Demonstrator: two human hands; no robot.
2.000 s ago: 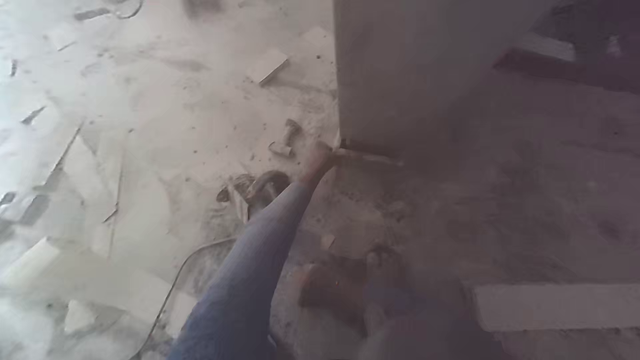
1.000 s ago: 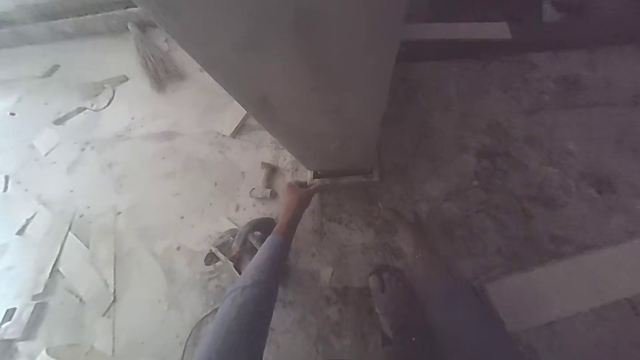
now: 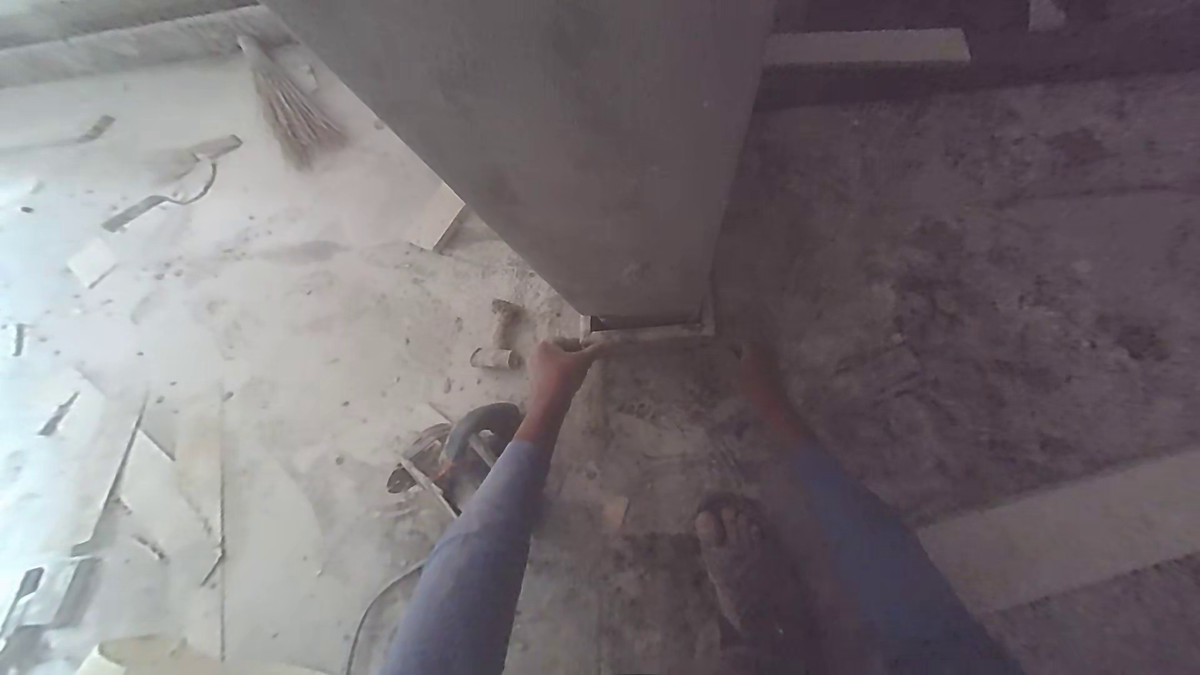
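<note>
A thin light strip (image 3: 652,332), perhaps tile, lies along the foot of a grey plastered column (image 3: 600,159), with a dark gap between strip and column. At the strip's left end, my left hand (image 3: 560,367) grips it between thumb and fingers. My right hand (image 3: 757,375) is near the strip's right corner, dim and blurred; whether it touches anything is unclear. Left of my left hand lies a dusty hammer-like tool (image 3: 502,336). A corded power tool (image 3: 464,450), partly behind my left forearm, rests on the floor.
A broom (image 3: 291,112) lies at the upper left. Broken tile pieces (image 3: 169,478) litter the dusty floor on the left. A long pale slab (image 3: 1069,525) lies at the lower right, another (image 3: 867,47) beyond the column. My bare foot (image 3: 736,553) is below my hands.
My right hand has come forward to the right side of the column's foot. My left hand stays at the strip's left end. The view has shifted, showing more of the column and the broom.
</note>
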